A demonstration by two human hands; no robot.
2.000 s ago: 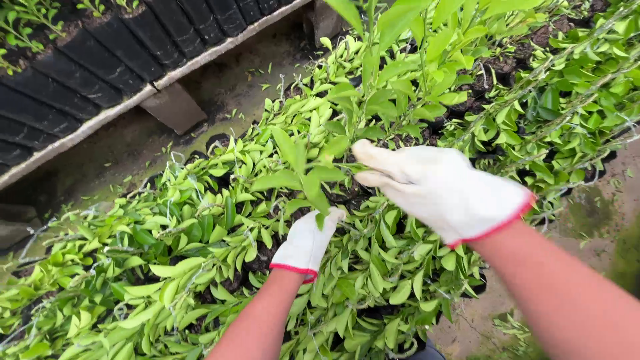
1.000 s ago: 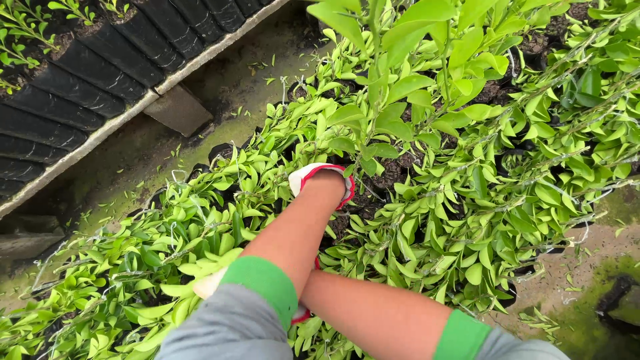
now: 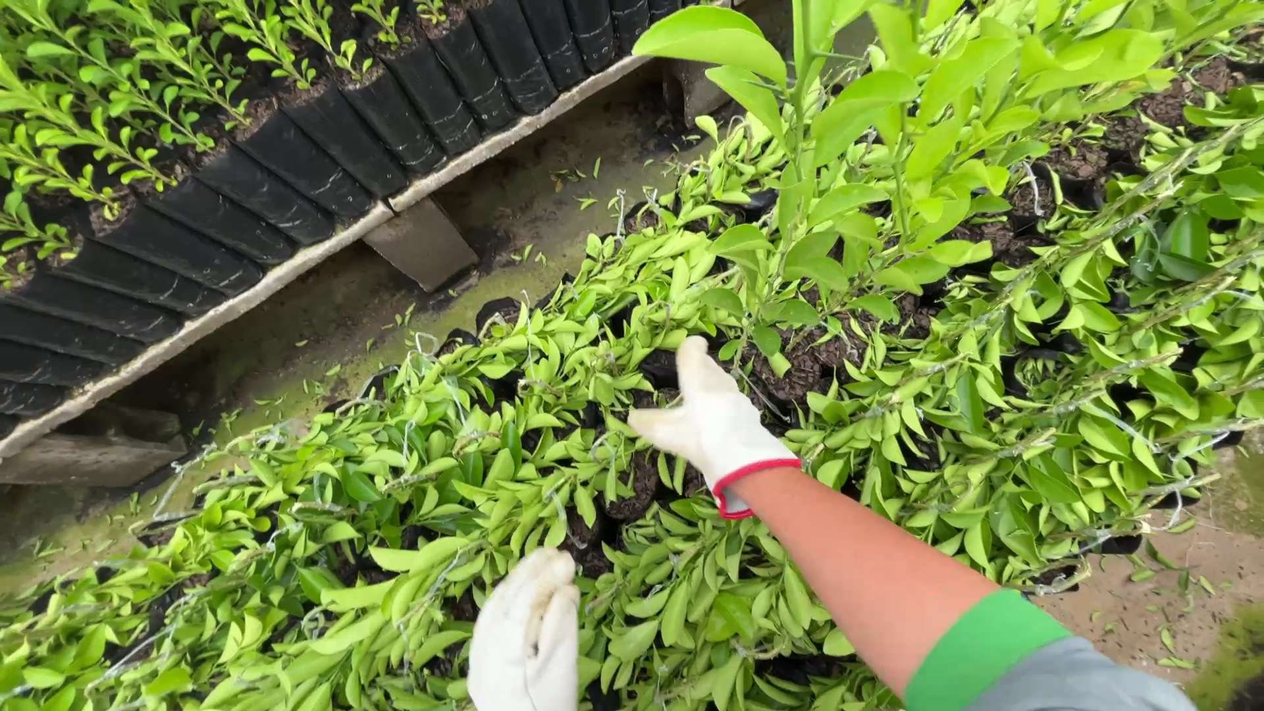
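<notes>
My right hand [image 3: 706, 415], in a white glove with a red cuff, reaches in over the bent seedlings with thumb and fingers spread and nothing between them. Just beyond its fingertips stands an upright leafy seedling [image 3: 805, 227], rooted in a black nursery bag of dark soil [image 3: 810, 365]. Lower down, my left hand [image 3: 528, 632], gloved too, is above the bent leafy stems [image 3: 415, 592]. Its fingers are curled together; whether they hold a thing is hidden. Thin wire ties [image 3: 454, 395] show among the leaves.
At the upper left, black nursery bags [image 3: 306, 148] with small seedlings stand on a concrete ledge [image 3: 326, 252] with block supports [image 3: 423, 242]. A strip of damp ground [image 3: 513, 267] with fallen leaves runs between the ledge and the plants. More ground [image 3: 1195, 583] shows at the lower right.
My forearms were crossed a second ago; now they are apart. The right hand has come into full view with its fingers spread, and the left hand lies at the bottom.
</notes>
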